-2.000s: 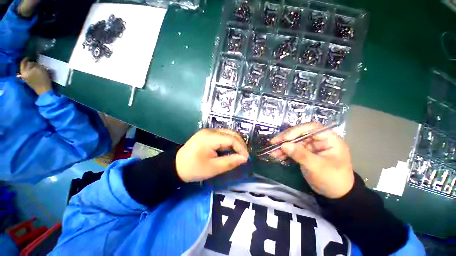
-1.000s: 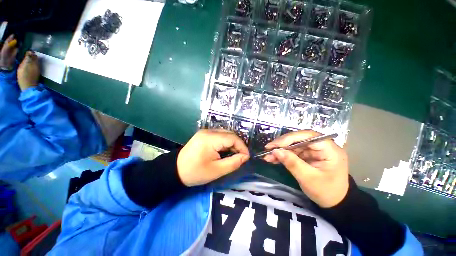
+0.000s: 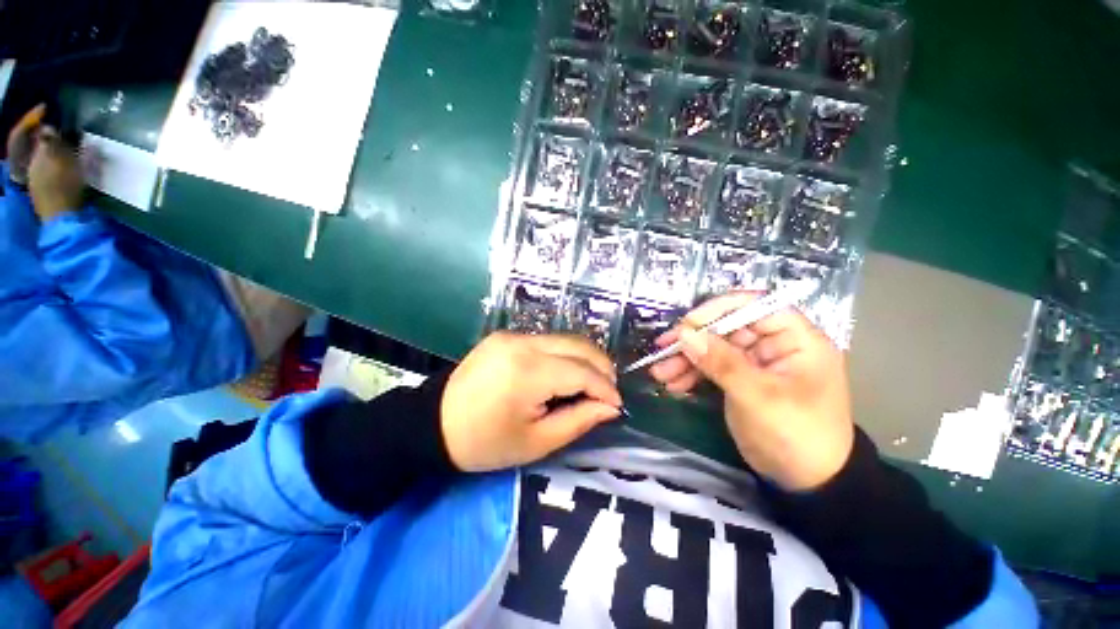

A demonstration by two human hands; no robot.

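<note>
My right hand point(image 3: 786, 387) holds thin metal tweezers point(image 3: 725, 326), their tips pointing down-left toward my left fingertips. My left hand point(image 3: 528, 399) has thumb and index finger pinched together on a tiny dark part point(image 3: 624, 412), only its end showing; its shape is too small to tell. Both hands are over the near edge of a large clear blister tray point(image 3: 521, 160). Its square pockets hold many small dark, silver and coppery parts. The hands hide some of the nearest pockets.
A grey-brown board point(image 3: 940, 344) lies right of the tray, with a ragged white piece point(image 3: 968, 436) on its corner. A second clear tray point(image 3: 1075, 381) is at the far right. A white sheet point(image 3: 313, 111) bears a dark pile point(image 3: 240, 80). At left is another person's blue sleeve point(image 3: 111, 307).
The tweezers have tilted more steeply and now look bright. My left fingers have shifted slightly down and right. At left, the other person's hands have moved closer together.
</note>
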